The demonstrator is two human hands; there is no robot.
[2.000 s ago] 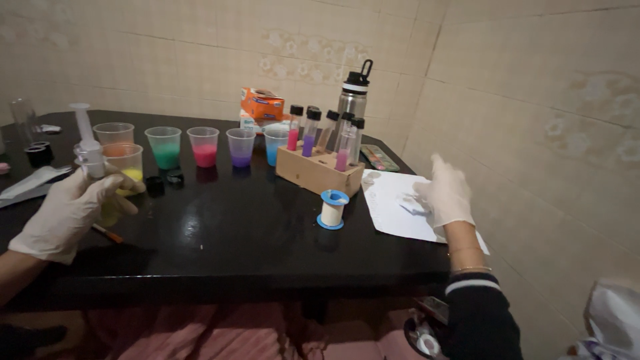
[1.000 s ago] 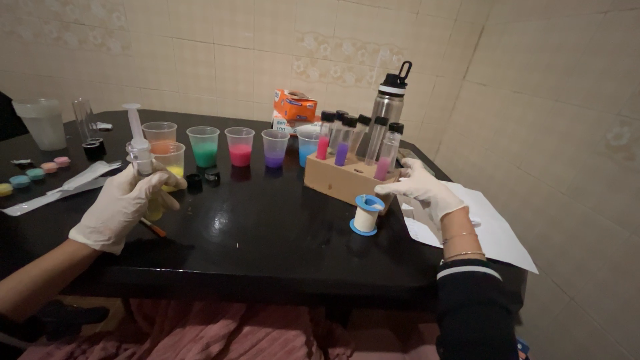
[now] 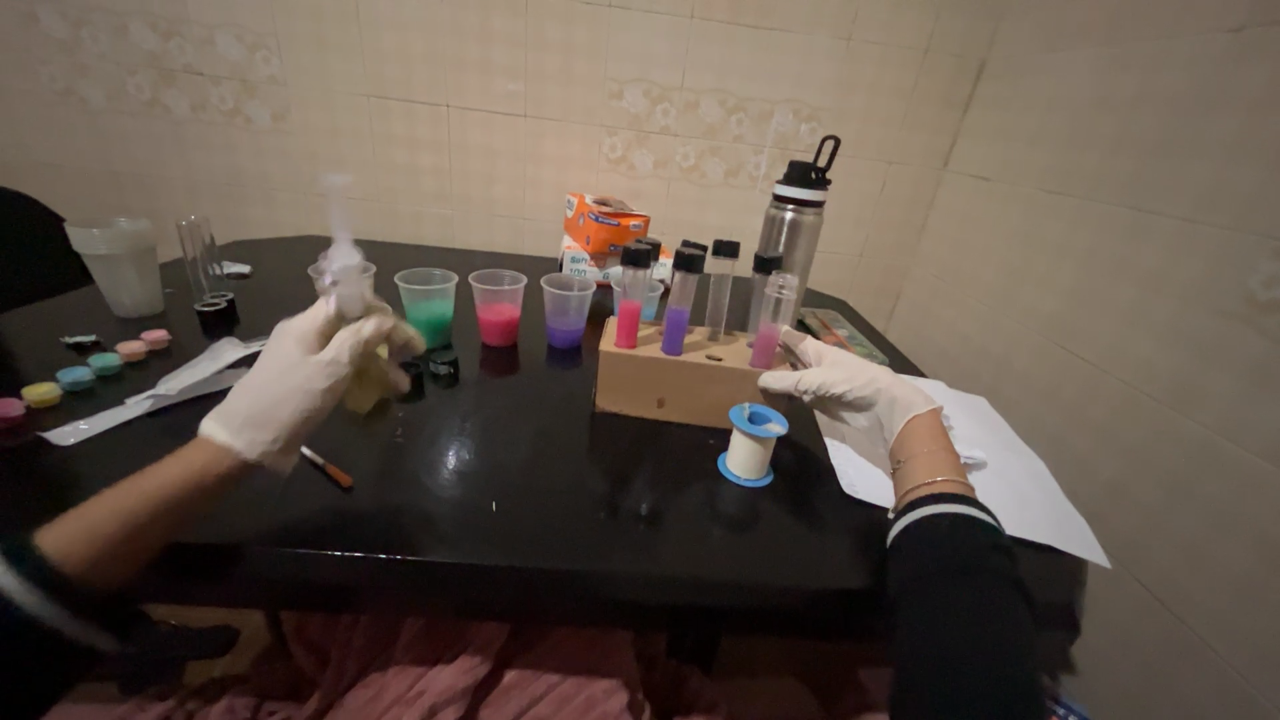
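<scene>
My left hand (image 3: 315, 375), in a white glove, is closed around a plastic syringe (image 3: 343, 260) held upright and blurred; something yellow shows below the fingers. My right hand (image 3: 845, 380), gloved too, rests its spread fingers at the right end of a cardboard test tube rack (image 3: 665, 388), beside an uncapped tube of pink liquid (image 3: 768, 335). Whether it grips the rack or tube is unclear. Black-capped tubes stand in the rack, among them one with red-pink liquid (image 3: 628, 320) and one with purple (image 3: 676, 328). A blue spool of white tape (image 3: 751, 445) stands in front.
Cups of green (image 3: 428, 315), pink (image 3: 497, 315) and purple liquid (image 3: 567, 320) line the table's middle. A steel bottle (image 3: 793, 235) and an orange box (image 3: 603, 228) stand behind. Paint pots (image 3: 75, 378), stacked cups (image 3: 120, 270) and a brush (image 3: 328, 468) lie left; paper (image 3: 1000, 460) lies right.
My right hand has moved from the white paper to the right end of the rack. The pink-liquid tube there now shows no cap. The syringe remains in my left hand.
</scene>
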